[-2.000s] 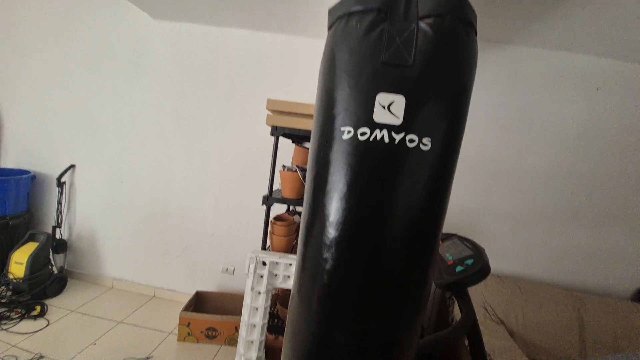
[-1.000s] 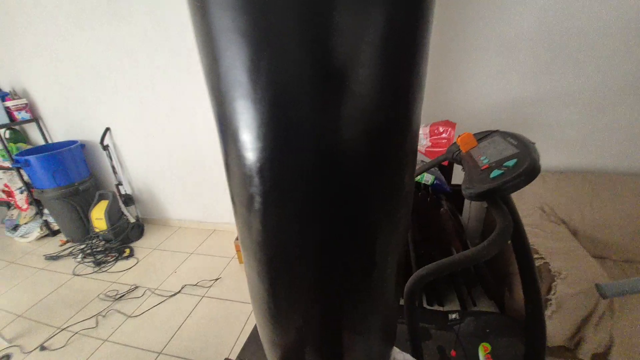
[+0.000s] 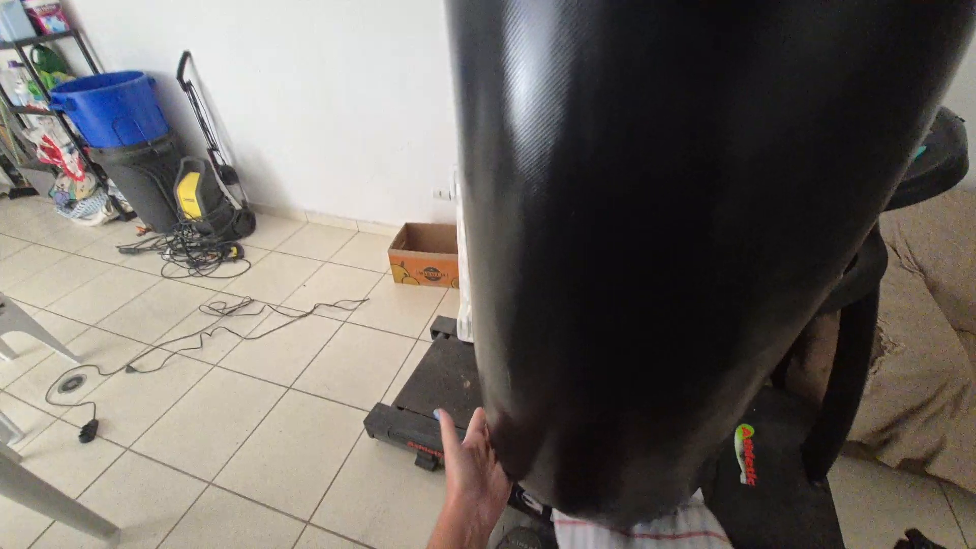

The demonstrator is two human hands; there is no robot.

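Observation:
A large black punching bag (image 3: 671, 252) fills the centre and right of the head view, its rounded bottom end close to me. My left hand (image 3: 476, 461) is at the bag's lower left side, palm toward it, thumb raised and fingers partly hidden behind the bag. My right hand cannot be seen. Just below the bag's bottom shows striped light cloth (image 3: 640, 531).
A treadmill (image 3: 438, 381) stands behind the bag, with a covered sofa (image 3: 930, 343) to the right. An open cardboard box (image 3: 425, 271) sits by the wall. Cables (image 3: 206, 335), a pressure washer (image 3: 202, 198), a blue tub (image 3: 114, 110) and plastic chair legs (image 3: 46, 488) are at left.
My left hand has come into view beside the bag's lower side. The view has tilted down from the bag's upper part to its bottom end.

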